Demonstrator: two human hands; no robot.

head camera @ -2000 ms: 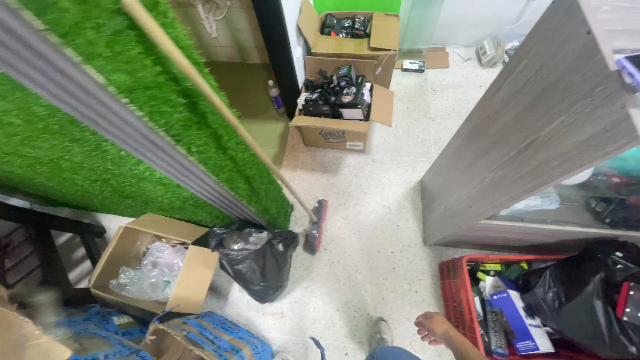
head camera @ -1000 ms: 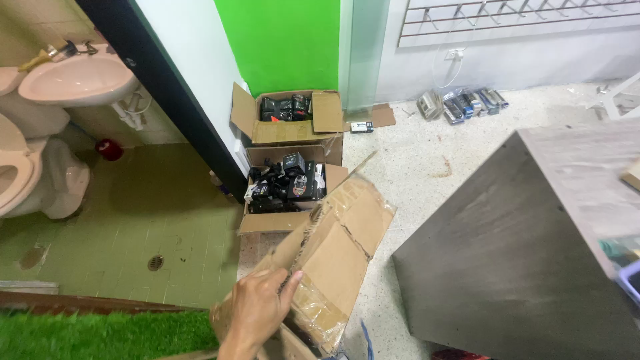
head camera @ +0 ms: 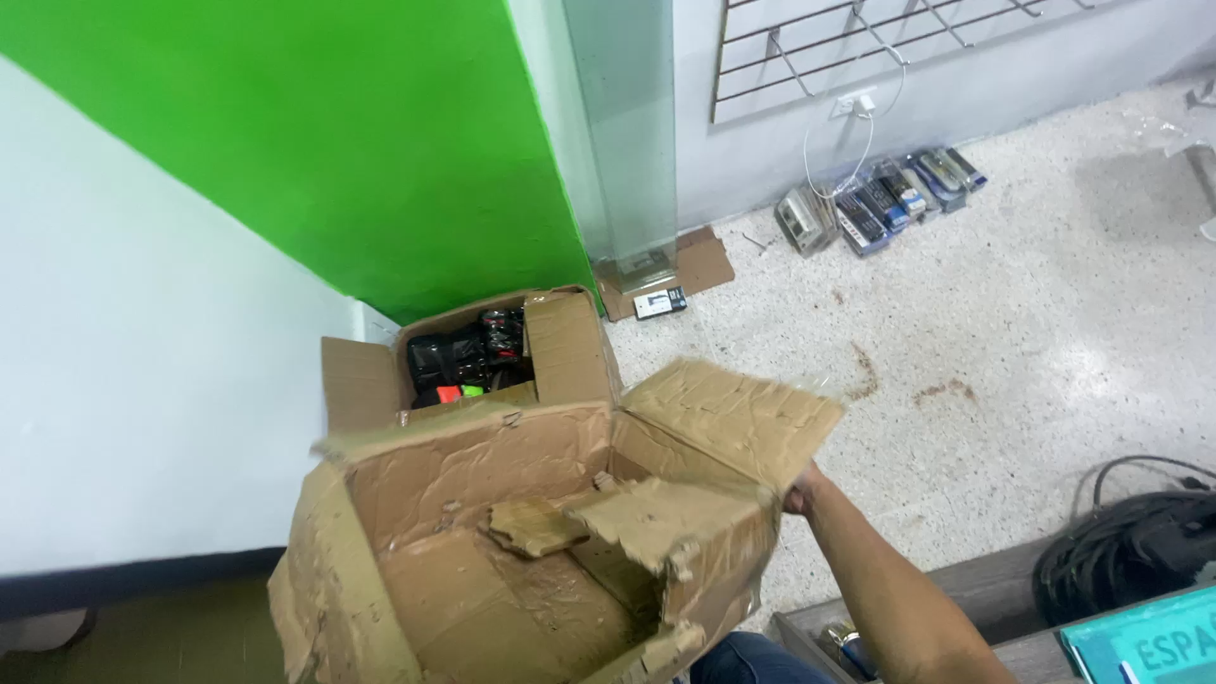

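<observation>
A torn, open cardboard box (head camera: pixel 513 570) fills the lower middle of the head view, its inside showing bare cardboard and a loose torn piece (head camera: pixel 538 527). My right hand (head camera: pixel 804 490) grips the box's right side near a raised flap; the fingers are mostly hidden behind the cardboard. My left hand is not seen. Just beyond the torn box stands another open cardboard box (head camera: pixel 573 347) with black plastic-wrapped goods (head camera: pixel 456 356) inside.
Glass panels (head camera: pixel 627 142) stand on flat cardboard (head camera: pixel 705 261) by the green wall (head camera: pixel 380 142). Several packaged items (head camera: pixel 879 204) lie along the white wall under a slatted rack. At lower right are a coiled black cable (head camera: pixel 1092 560) and a turquoise item (head camera: pixel 1149 636).
The view has moved towards the green wall. The torn box, held by one hand a second ago, now shows its open inside, with my right hand at its right side.
</observation>
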